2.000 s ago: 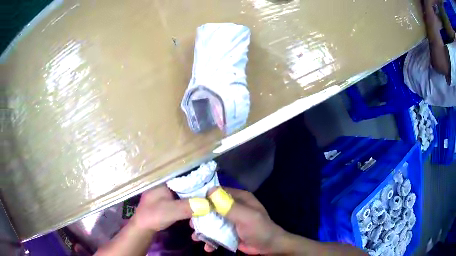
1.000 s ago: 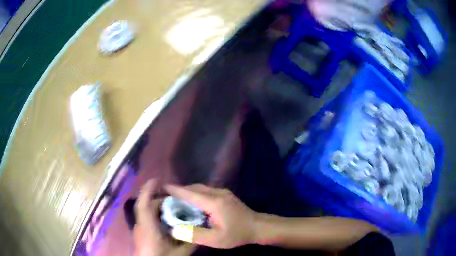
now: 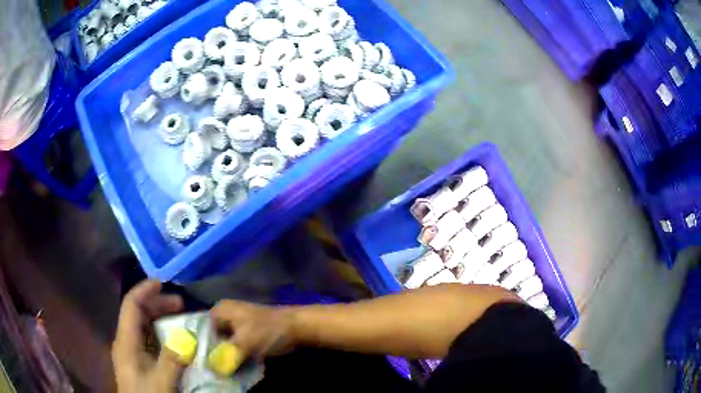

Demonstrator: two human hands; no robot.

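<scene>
A whitish-grey part (image 3: 201,359) is held low at the left, blurred, its lower end cut by the frame edge. My left hand (image 3: 142,345) is around its left side, with yellow tape on a finger. My right hand (image 3: 250,334) grips its right side, also with yellow tape. The seam between the tubular body and any ring piece is too blurred to tell. A blue tote (image 3: 115,180) heaped with white ring pieces (image 3: 297,136) stands just beyond my hands.
A blue-purple crate (image 3: 555,285) with white tubular parts (image 3: 480,257) in rows stands right of the tote, beyond my right forearm. Stacked blue totes (image 3: 653,115) are at the far right. Another parts tray (image 3: 86,34) and a person's white sleeve (image 3: 23,73) are upper left.
The view has swung right, from the bench to the tote and crate. The bench pieces have left the picture. Both hands still hold a whitish part.
</scene>
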